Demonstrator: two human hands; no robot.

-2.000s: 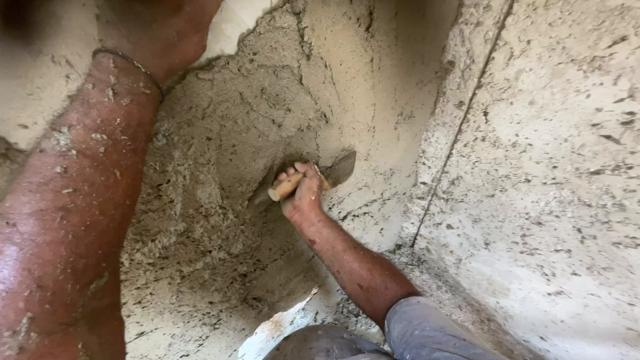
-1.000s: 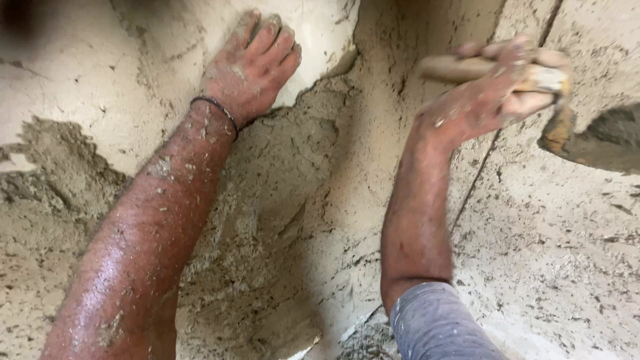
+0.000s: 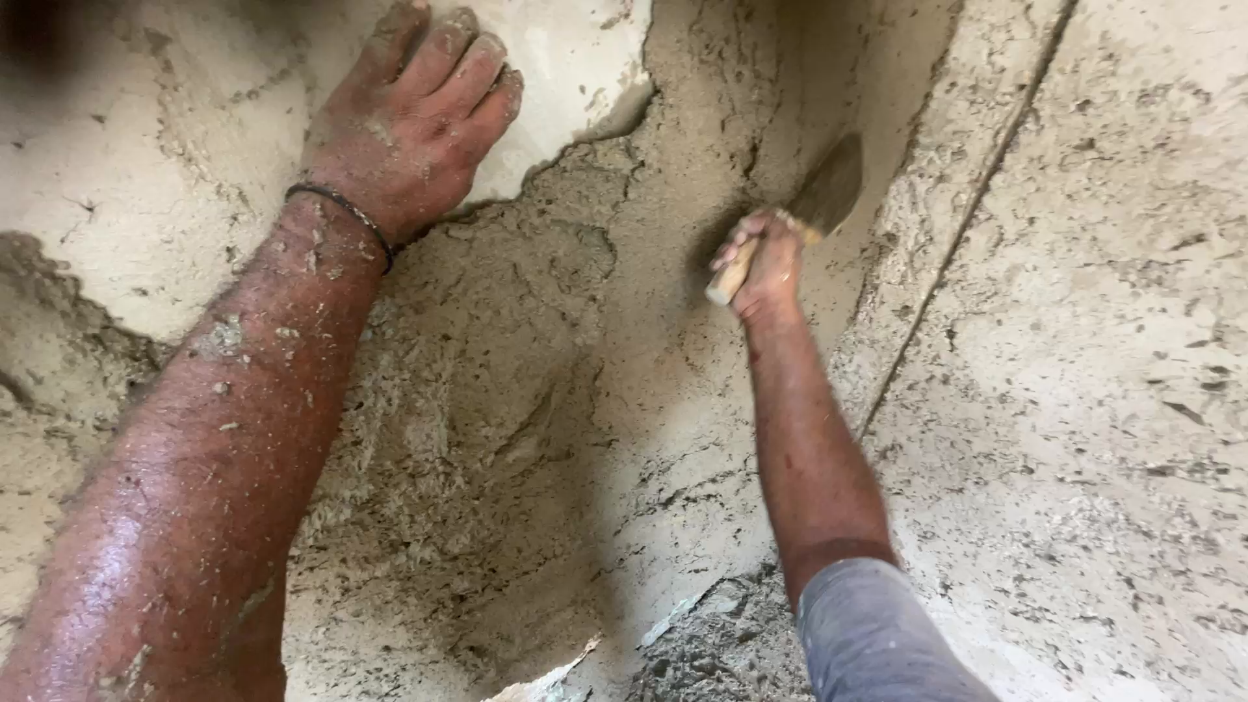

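Note:
My left hand (image 3: 414, 127) rests with its fingers on the smooth pale plaster (image 3: 575, 58) at the top, near a broken edge; it holds nothing. Bits of mortar stick to that forearm, and a dark band circles the wrist. Right of centre, my right hand (image 3: 765, 255) is closed around the wooden handle of a trowel (image 3: 829, 185). The trowel's blade points up and right, close against the rough plaster wall (image 3: 673, 292); whether it touches is hard to tell. Coarse mortar (image 3: 468, 468) covers the wall between my arms.
A long dark groove (image 3: 960, 229) runs diagonally down the right side, beside a speckled plaster surface (image 3: 1082, 439). At the left edge lies another rough mortar patch (image 3: 58, 341). A jagged pale edge (image 3: 551, 682) and crumbly grey mortar (image 3: 721, 643) show at the bottom.
My right hand swung out to the right with a loaded trowel one second ago and is now back at the wall. My left hand remains on the pale plaster.

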